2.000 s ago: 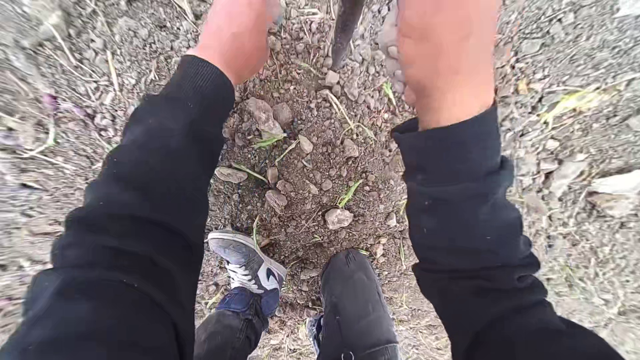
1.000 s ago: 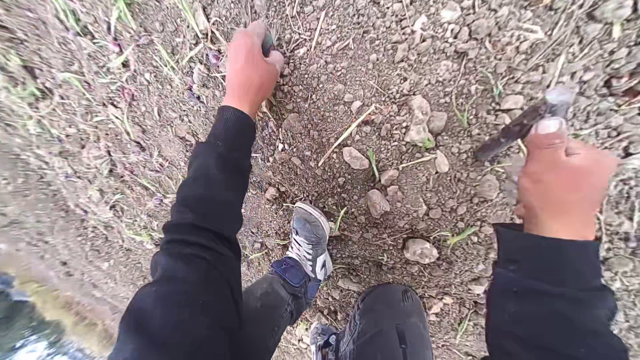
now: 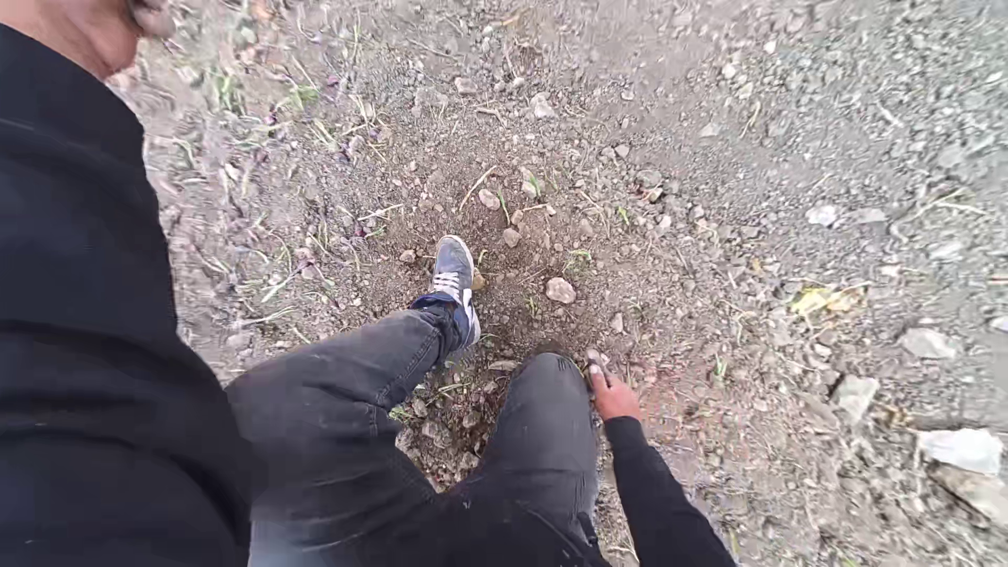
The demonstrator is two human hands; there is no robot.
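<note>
My left hand (image 3: 90, 35) is raised at the top left corner, close to the camera and partly cut off; its fingertips meet at the edge of a small, blurred greyish thing I cannot make out. Low beside my knee on the right, my right hand (image 3: 613, 394) is closed around a tool (image 3: 597, 361), of which only a short grey and dark part shows. Around my foot the brown soil holds small green shoots (image 3: 535, 184) and stones, among them a pale stone (image 3: 561, 290) above my knee.
My shoe (image 3: 455, 276) rests on the soil, with my bent knee (image 3: 551, 378) to its right. Onion-like plants (image 3: 303, 268) with purple parts lie at the left. Larger white rocks (image 3: 961, 450) sit at the lower right, and a yellow leaf (image 3: 819, 299) lies above them.
My left hand has come up from the ground toward the camera. My right hand, with the tool in it, has moved back beside my knee. The view has shifted strongly.
</note>
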